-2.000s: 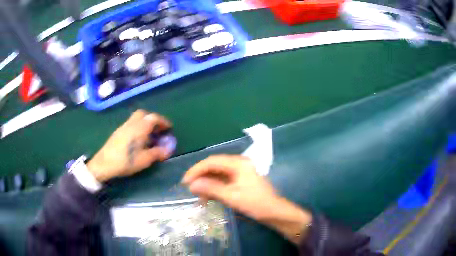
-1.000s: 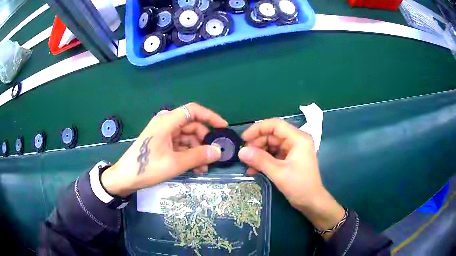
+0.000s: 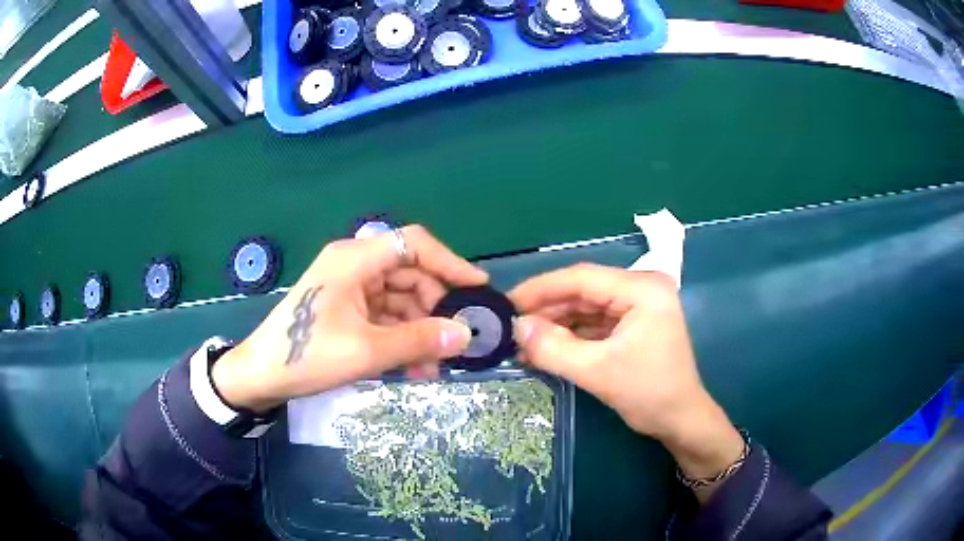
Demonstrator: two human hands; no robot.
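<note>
A black wheel (image 3: 484, 330) with a pale grey hub is held upright above the tub, hub facing me. My left hand (image 3: 365, 312) grips its left side, thumb on the hub. My right hand (image 3: 608, 338) has thumb and forefinger at the wheel's right edge; whether a tiny piece is between the fingertips is hidden. The clear plastic tub (image 3: 563, 454) lies below my hands with a loose heap of small silver and yellowish metal pieces (image 3: 407, 476) and a white paper label (image 3: 313, 418) at its upper left.
Several wheels (image 3: 255, 264) stand spaced along the green belt edge at left, one partly behind my left hand. A blue bin (image 3: 476, 82) full of wheels is beyond. A grey post (image 3: 190, 63), red bin (image 3: 127, 85), clear bag (image 3: 25, 125) and crumpled white scrap (image 3: 663, 245) also show.
Since two seconds ago my hands have come together at the wheel. In the last second the row of wheels has shifted slightly right, and the held wheel sits slightly lower in view.
</note>
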